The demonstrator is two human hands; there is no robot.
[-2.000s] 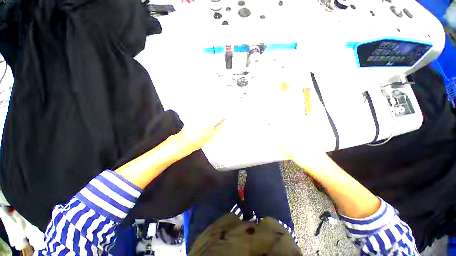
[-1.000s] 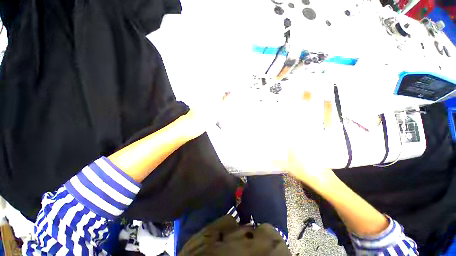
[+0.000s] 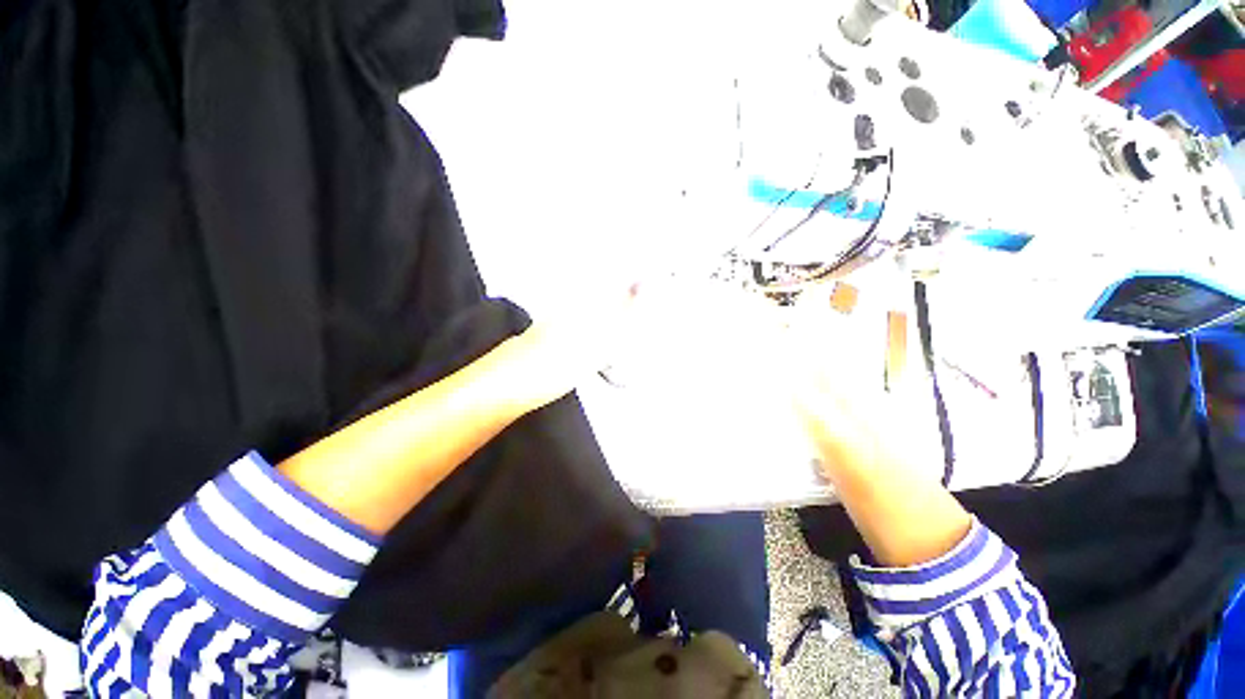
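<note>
The large black garment (image 3: pixel 314 246) lies heaped on the left of the white table and hangs off its front edge. My left hand (image 3: pixel 580 341) is beside its right edge, over the white bed; its fingers are washed out by glare. A short thin dark line shows near my left fingertips. My right hand (image 3: pixel 808 389) is over the machine bed, also washed out. I cannot tell what either hand holds. The needle area (image 3: pixel 765 273) of the white sewing machine (image 3: pixel 942 150) is behind my hands, with dark thin curved lines around it.
Tan pieces (image 3: pixel 896 348) and a thin pinkish-red item (image 3: pixel 972 378) lie on the bed by two black bands (image 3: pixel 935 382). The control panel (image 3: pixel 1167 302) is at right. More black cloth (image 3: pixel 1092 546) hangs below right. My lap is below the table's front edge.
The view has shifted, so the machine head appears farther right and tilted. My right forearm is steeper and nearer the bed's middle. Dark curved lines now show by the needle.
</note>
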